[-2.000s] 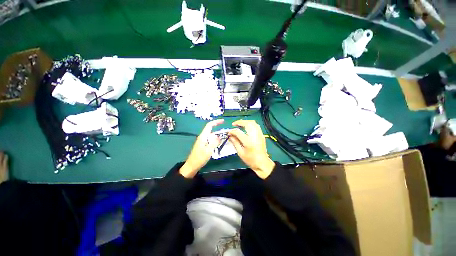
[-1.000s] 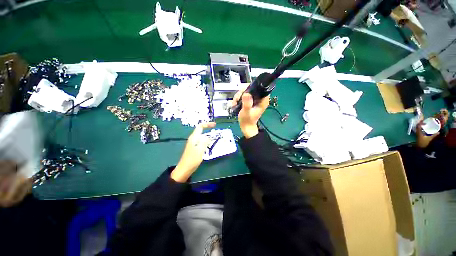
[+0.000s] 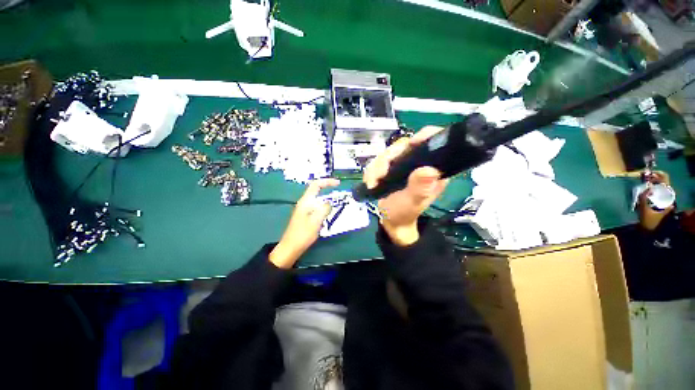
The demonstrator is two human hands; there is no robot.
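Observation:
A white plastic housing (image 3: 347, 221) lies on the green bench in front of me, with dark wiring in its hollow face. My left hand (image 3: 306, 217) holds its left edge with thumb and fingers. My right hand (image 3: 408, 183) is closed around the black electric screwdriver (image 3: 449, 156), tilted with its tip toward the housing's upper right. The tip is hidden near my fingers, so I cannot tell whether it touches. A black lead runs left from the housing.
The grey screw feeder (image 3: 362, 114) stands behind. White small pieces (image 3: 293, 145) and metal fittings (image 3: 228, 126) lie left of it. White housings (image 3: 518, 190) are piled right, above an open carton (image 3: 560, 297). Part-assembled units (image 3: 88, 128) lie left. Another person's hand (image 3: 652, 206) is far right.
My right hand took hold of the screwdriver and brought it from the feeder down to the housing. My left hand stays at the housing. Another person's hand and a white unit left the far left.

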